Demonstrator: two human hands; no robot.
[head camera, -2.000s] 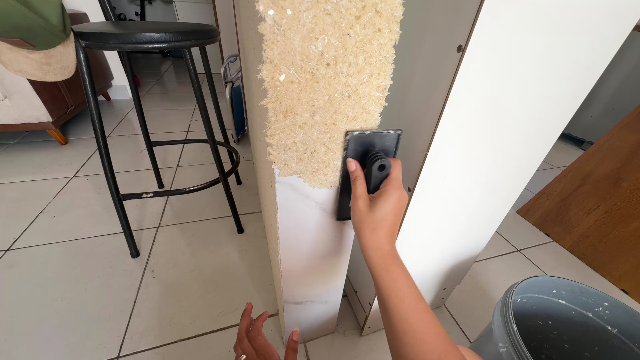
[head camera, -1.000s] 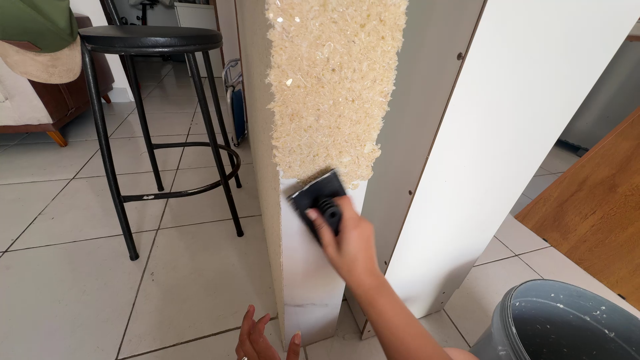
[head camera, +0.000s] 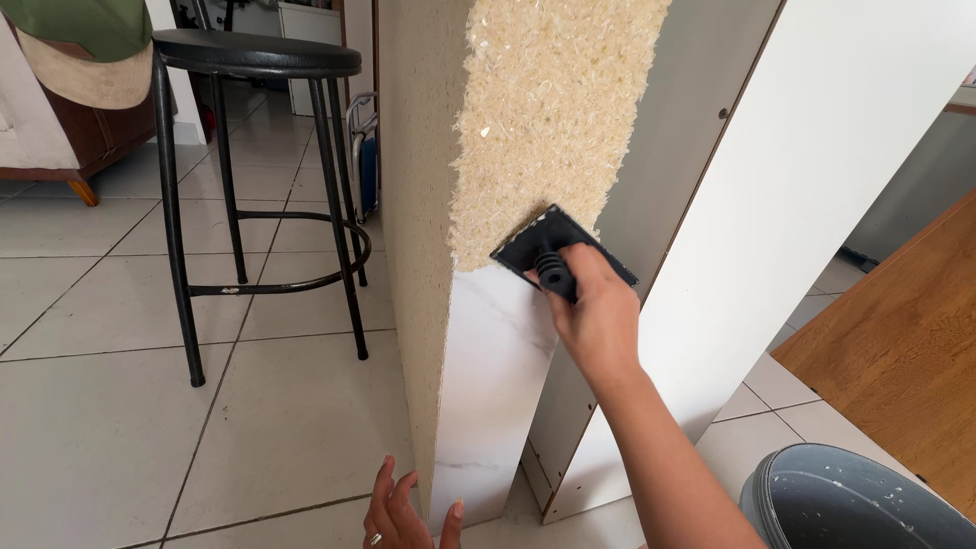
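Note:
My right hand grips the ribbed handle of a small black plastic float. The float lies tilted against the narrow face of a wall end, over the lower edge of a coarse cream flake coating. Below the coating, the face is smooth white with grey marbling. My left hand, with a ring on one finger, is low by the foot of the wall end, fingers apart and holding nothing; its lower part is cut off by the frame.
A black metal stool stands on the tiled floor at left, with a green cap beside it. White panels stand right of the wall end. A grey bucket is at lower right, near a wooden board.
My right hand has moved the float from the right edge to the left side of the face, then back up and right, turning it. My left hand stays low by the wall's foot.

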